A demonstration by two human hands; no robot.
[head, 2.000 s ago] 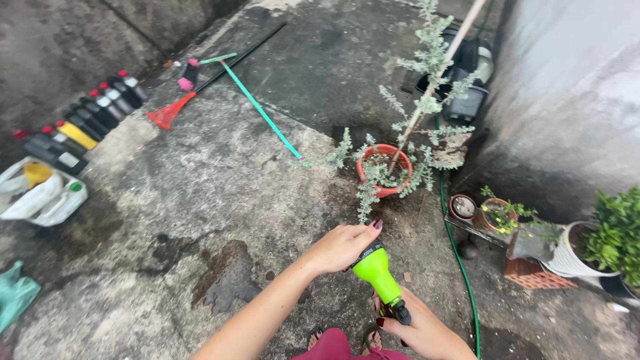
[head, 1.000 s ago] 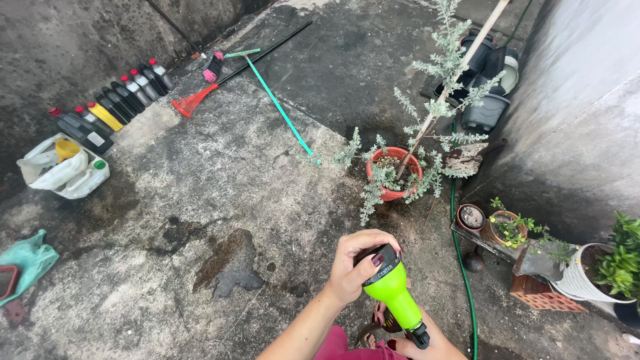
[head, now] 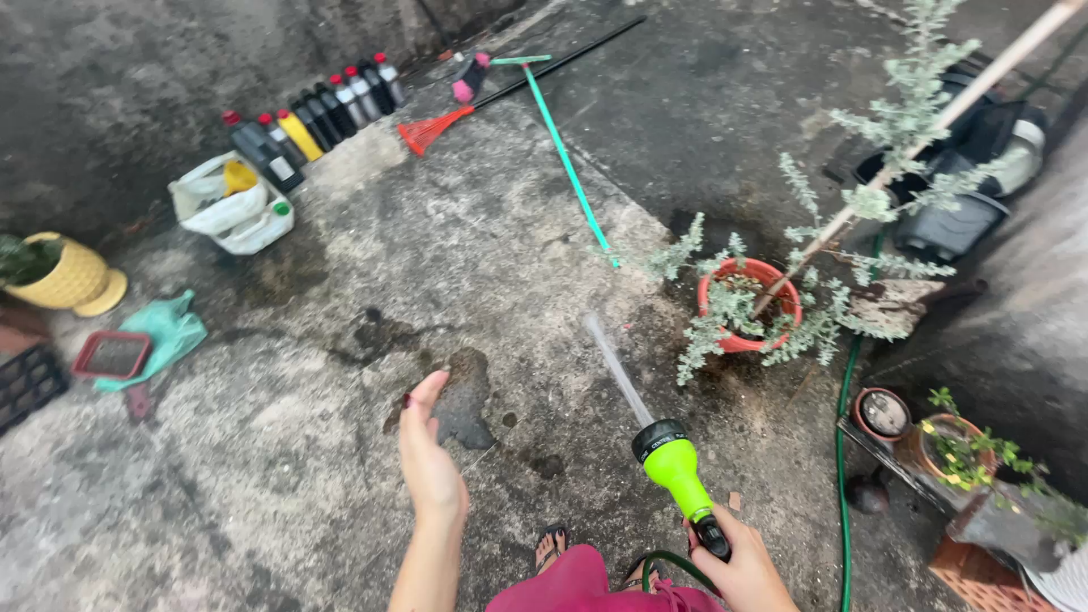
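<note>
A lime-green hose spray nozzle [head: 673, 466] with a black dial head is gripped by its black handle in my right hand [head: 738, 557]. A stream of water [head: 619, 367] shoots from it toward the concrete floor, short of the potted plant. My left hand [head: 432, 463] is raised to the left of the nozzle, fingers apart, touching nothing. A green hose [head: 680, 563] curves below my right hand. The terracotta-coloured pot [head: 738, 342] ahead of the nozzle holds a silvery-leaved plant [head: 884, 127] beside a wooden pole [head: 926, 136].
Right: a garden hose [head: 843, 476], small potted plants [head: 945, 450] and black pots [head: 952, 223]. Ahead lie a green squeegee [head: 559, 149] and a red rake [head: 435, 129]. Left: several bottles [head: 327, 115], a cut plastic jug [head: 234, 208], a teal bag [head: 166, 331] and a yellow planter [head: 72, 276].
My left hand has let go of the nozzle head and moved left. Water now streams from the nozzle, where none showed before. My right hand still holds the handle.
</note>
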